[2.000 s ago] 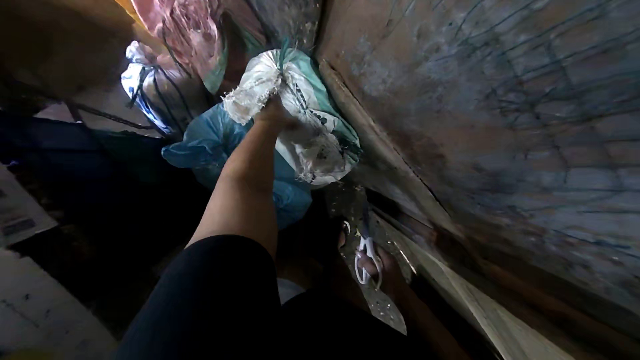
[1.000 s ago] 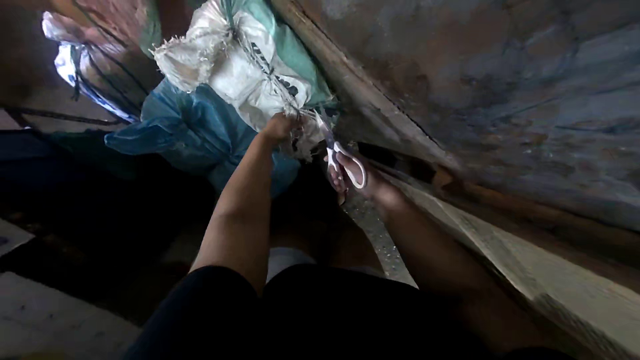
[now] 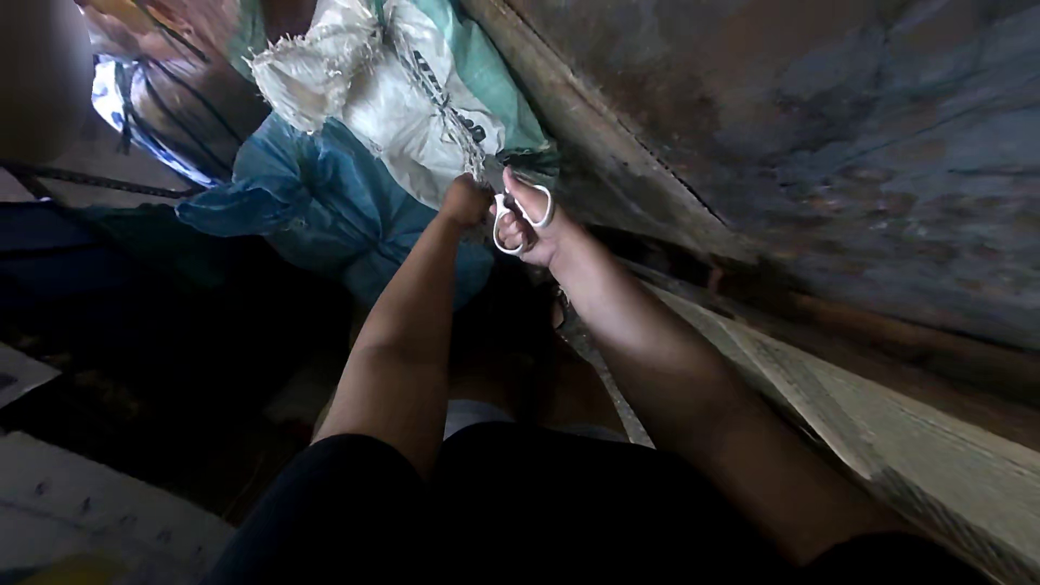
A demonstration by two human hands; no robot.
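Observation:
My left hand (image 3: 467, 201) is closed on a bunch of frayed pale strands (image 3: 470, 154) that runs down the front of a white woven plastic sack (image 3: 406, 106). Close by on its right, my right hand (image 3: 532, 223) has its thumb and fingers through the white handles of a pair of scissors (image 3: 543, 207). The handles are spread apart, and the blades lie hidden at the strands beside my left hand. The sack bears dark printing and has a frayed top edge. A green sack part (image 3: 496, 81) shows along its right side.
A blue plastic sack (image 3: 349, 195) lies under and left of the white one. Tied bags (image 3: 179, 97) stand at the upper left, near a dark bar (image 3: 106, 180). A worn, stained wall (image 3: 772, 122) with a ledge (image 3: 617, 146) runs along the right.
My left hand has gone from the sack's gathered top to the strands lower down. My right hand has brought the scissors up from beside my legs to my left hand.

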